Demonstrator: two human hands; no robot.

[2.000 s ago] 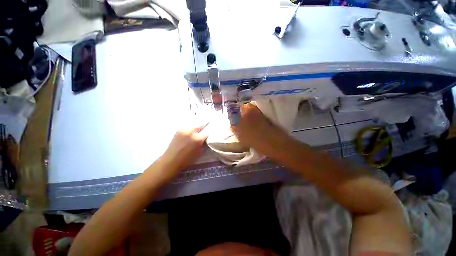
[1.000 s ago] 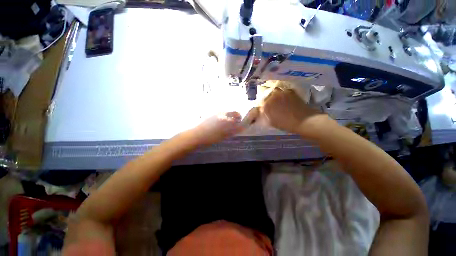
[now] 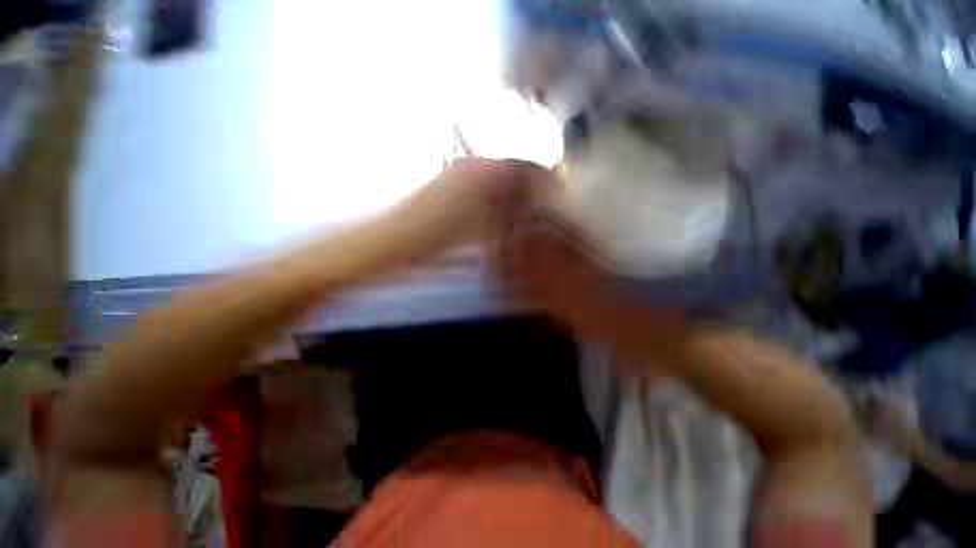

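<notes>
The view is strongly blurred. My left hand (image 3: 476,193) and my right hand (image 3: 535,241) are close together in front of the needle area, over the table's front part. They overlap in the picture, and their fingers cannot be made out. A cream cloth (image 3: 647,203) lies just right of my right hand, below the machine head. Whether either hand grips it cannot be told. The sewing machine (image 3: 738,64) is a blurred white and blue shape at the upper right.
The white table (image 3: 193,161) has a grey front edge. A dark phone (image 3: 173,24) lies at its far left, beside a brown board (image 3: 48,182). A yellow looped thing (image 3: 813,257) is at the right. A red basket (image 3: 230,460) stands below left. Pale cloth (image 3: 685,460) hangs by my lap.
The view has shifted, and the machine now sits higher in the picture. My hands have come together, closer to the body. The cream cloth shows larger right of them.
</notes>
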